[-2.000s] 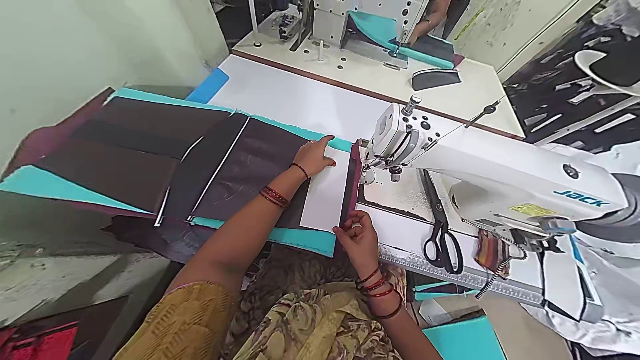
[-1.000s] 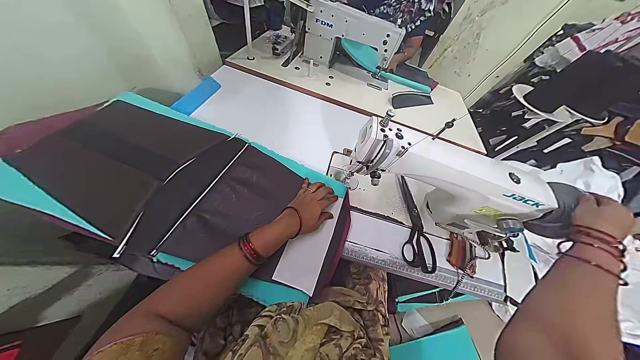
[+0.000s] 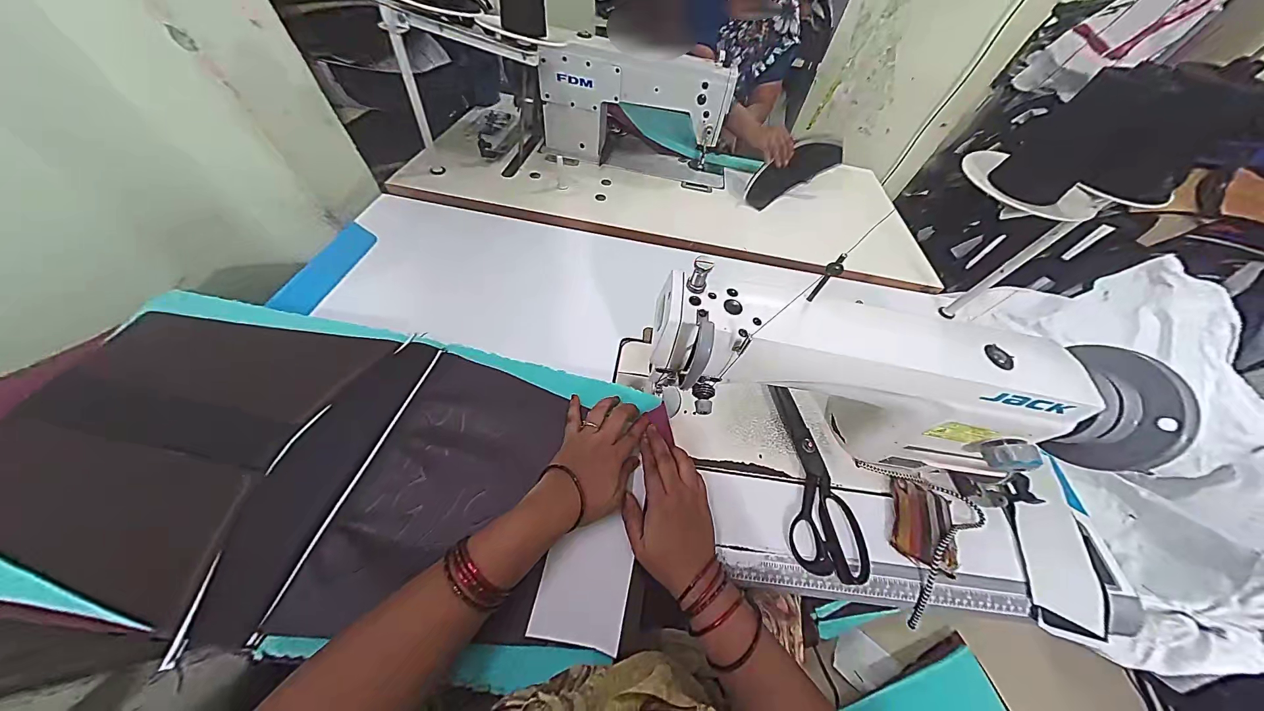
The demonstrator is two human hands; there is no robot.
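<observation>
A dark brown fabric panel with turquoise edging and white strips spreads across the left of the sewing machine table. My left hand lies on its right end, fingers by the turquoise edge. Close beside it, my right hand rests flat on the same end, fingertips at a maroon edge. A white strip runs beneath both hands. The needle area of the white Jack sewing machine is just right of and beyond my fingertips. Whether either hand pinches the fabric is hidden.
Black-handled scissors lie below the machine arm, beside striped fabric scraps and a ruler along the table edge. Across the table, a person's hand works at an FDM sewing machine. White cloth is heaped at right.
My right hand has come from the machine's handwheel to the fabric end, next to my left hand. The other person's hand now holds a dark curved piece that lay on the far table.
</observation>
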